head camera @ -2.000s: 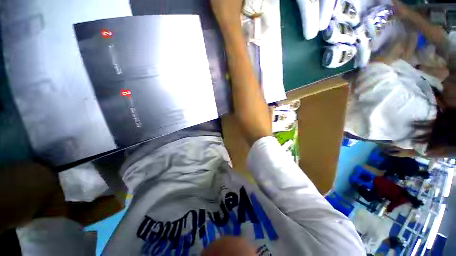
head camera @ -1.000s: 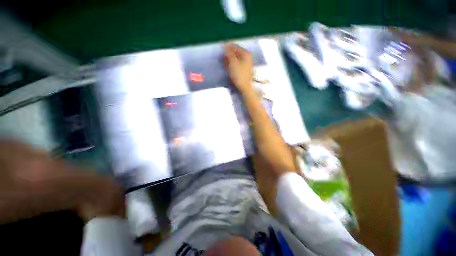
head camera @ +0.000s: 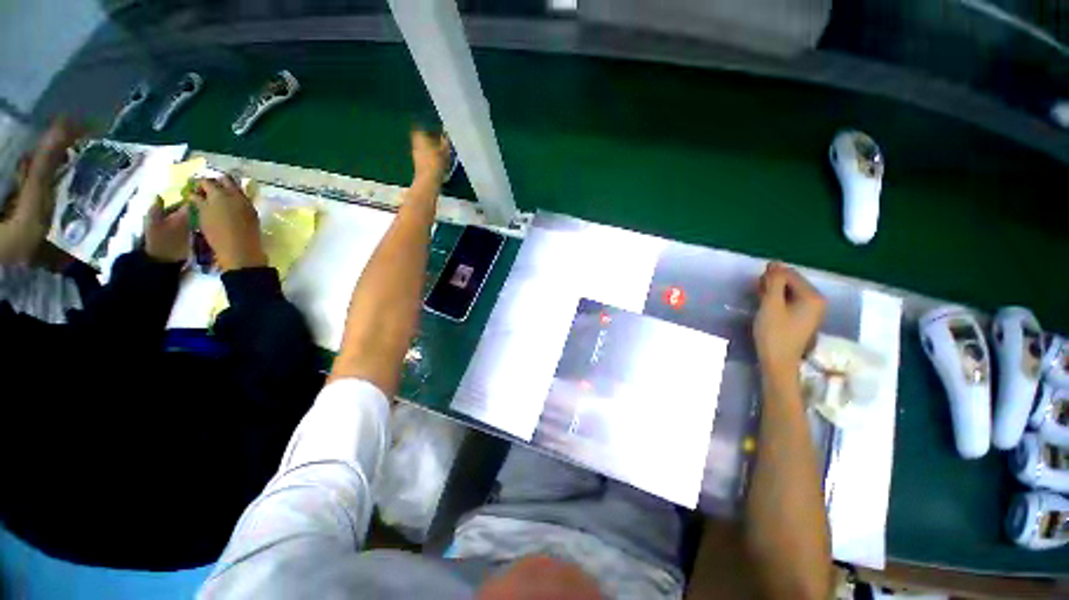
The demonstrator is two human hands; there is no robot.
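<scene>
My left hand (head camera: 431, 159) reaches far forward and left, beside a white post at the green belt's near edge. Its fingers are small and blurred, and I cannot tell whether they hold anything. My right hand (head camera: 789, 314) rests curled on the printed work mat (head camera: 692, 287), with nothing visible in it. A small white sheet (head camera: 651, 404) lies on the mat between my arms. A crumpled off-white bundle (head camera: 846, 377) lies just right of my right wrist. An open white device (head camera: 859, 188) lies alone on the green belt beyond my right hand.
A black smartphone (head camera: 467, 273) lies left of the mat. The white post (head camera: 455, 106) rises beside my left hand. Several white devices (head camera: 964, 381) lie at the right. Neighbours' hands (head camera: 229, 223) work at the left near yellow material. Several more units (head camera: 266, 102) lie on the belt.
The view has swung left and up, bringing the belt, post and neighbours into sight. My left arm now stretches out forward-left from low at the left. My right hand stays on the mat.
</scene>
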